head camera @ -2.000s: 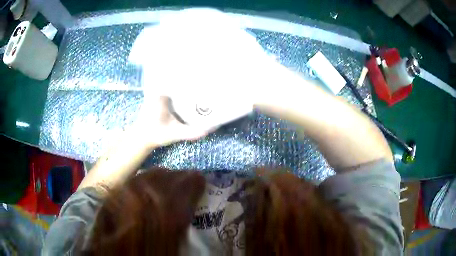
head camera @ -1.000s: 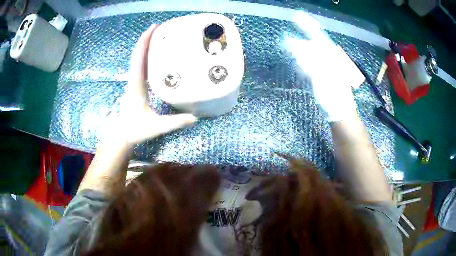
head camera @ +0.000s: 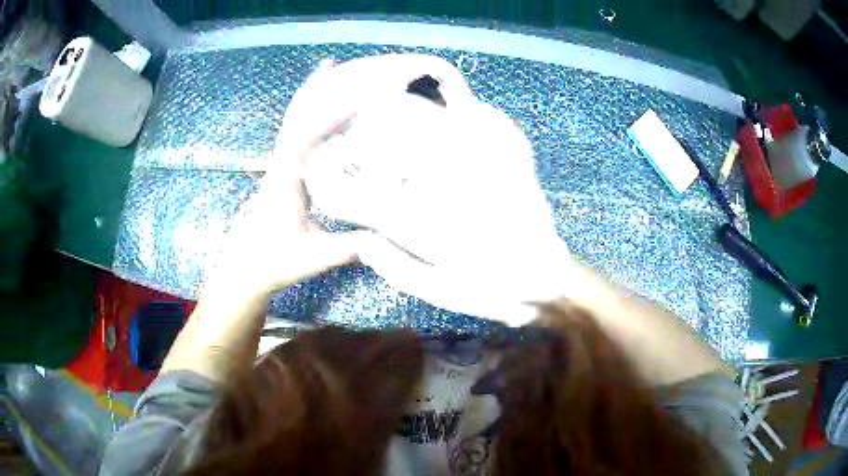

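Note:
A cream-white speaker unit (head camera: 372, 102), strongly overexposed, is held over the middle of the silvery bubble wrap mat (head camera: 604, 228). Its dark round opening shows near the top of its end face. My left hand (head camera: 288, 232), bare, holds its left side and lower edge, with the thumb pointing right. My right hand (head camera: 493, 204), in a white glove, lies over its right and front part. Glove and unit merge in the glare, so the fingers of my right hand cannot be made out.
A second cream unit (head camera: 107, 98) stands at the left on the green bench. To the right are a white block (head camera: 663, 153), a black-handled hammer (head camera: 758, 260), a short yellowish stick (head camera: 729, 162) and a red bin (head camera: 774, 191) holding a translucent bottle (head camera: 790, 158).
Since one second ago, my gloved right hand has moved left from beside the white block onto the unit. My left hand still holds the unit. The whole view has shifted slightly.

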